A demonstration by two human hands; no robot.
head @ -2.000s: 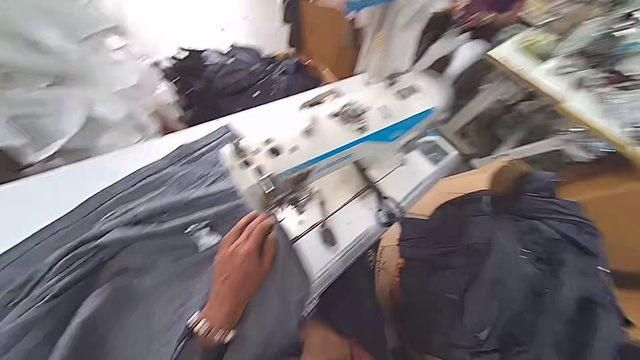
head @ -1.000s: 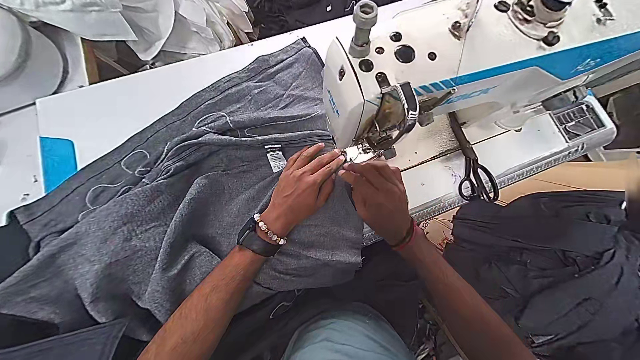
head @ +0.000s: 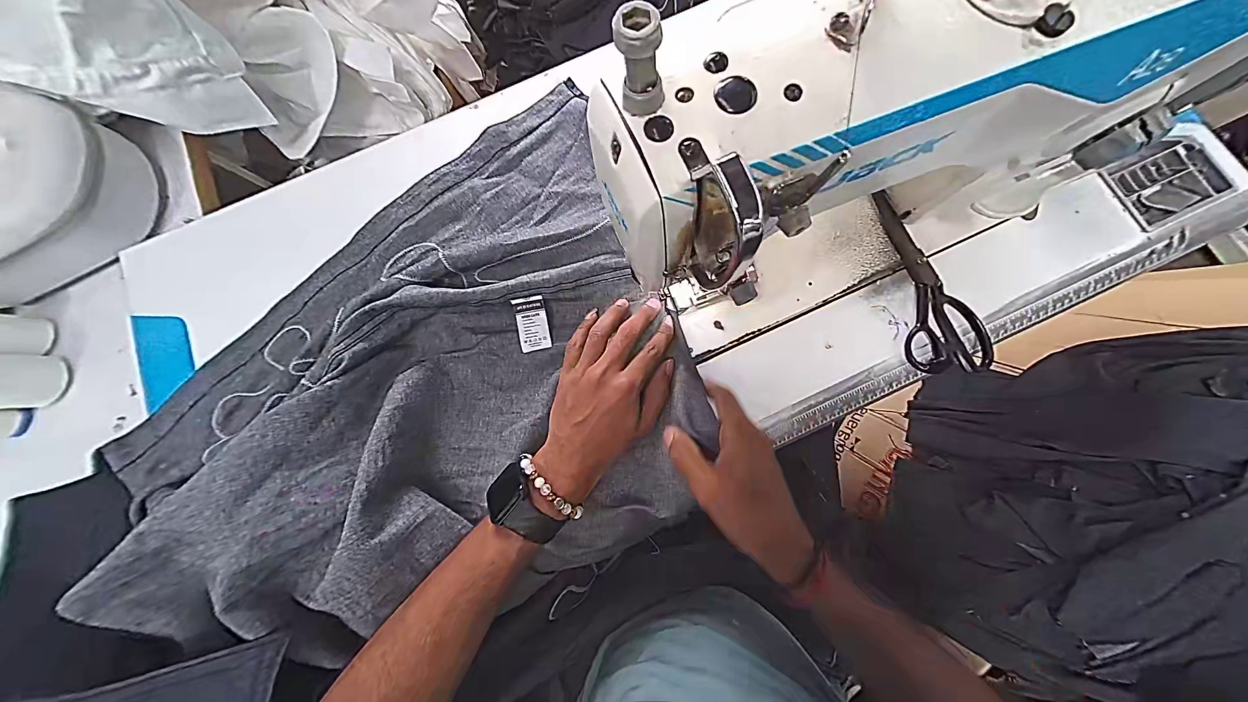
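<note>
A grey woven garment with loose threads spreads over the white sewing table, one edge at the presser foot of a white and blue sewing machine. Flat on the cloth just before the foot lies my left hand, fingers slightly apart, with a watch and a beaded bracelet on the wrist. My right hand pinches the garment's right edge between thumb and fingers, nearer my body. A small label bearing writing shows beside my left fingertips.
Black-handled scissors lie on the machine bed at right. Dark cloth is heaped over a cardboard box at lower right. White fabric pieces are piled behind the table, and white thread cones stand or lie at far left.
My right hand has moved from beside the presser foot down along the cloth's edge, towards my body. My left hand stays on the garment. The view swung greatly after the oldest frame.
</note>
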